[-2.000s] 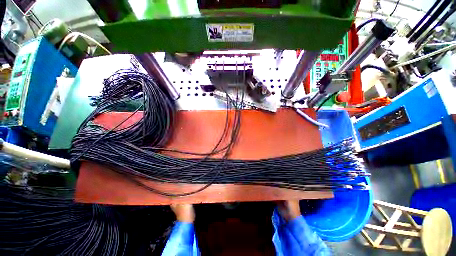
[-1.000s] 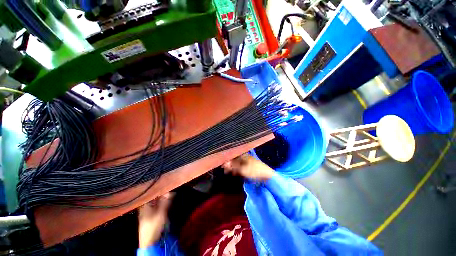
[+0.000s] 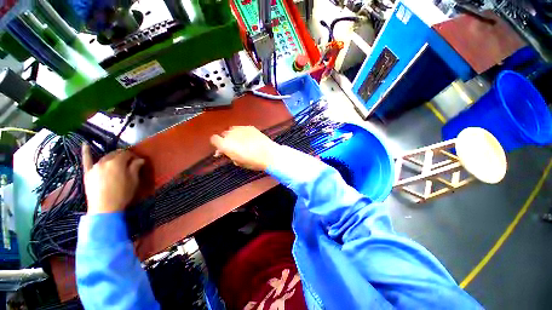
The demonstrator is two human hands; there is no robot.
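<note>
A bundle of thin black cables [image 3: 200, 192] lies across the reddish-brown board [image 3: 181, 136]. Its looped part is at the left, and its silvery-tipped ends [image 3: 324, 130] stick out past the board's right edge. My left hand [image 3: 112, 180] is over the left part of the cables, index finger stretched forward, thumb apart; its underside is hidden. My right hand [image 3: 245, 147] is over the middle of the board beside the bundle, fingers bent together; whether a cable is between them cannot be told.
The green platen [image 3: 139, 72] spans the upper left above the holed metal table [image 3: 212, 75]. A blue tray [image 3: 299, 94] and round blue tub [image 3: 372, 160] stand at the board's right. Farther right are a wooden stool [image 3: 481, 155], a blue cabinet [image 3: 399, 60] and a blue bin [image 3: 523, 109].
Both hands have come up from the board's front edge to over the board and cables. The view has swung right. The few cables that crossed the board from the mould no longer show there.
</note>
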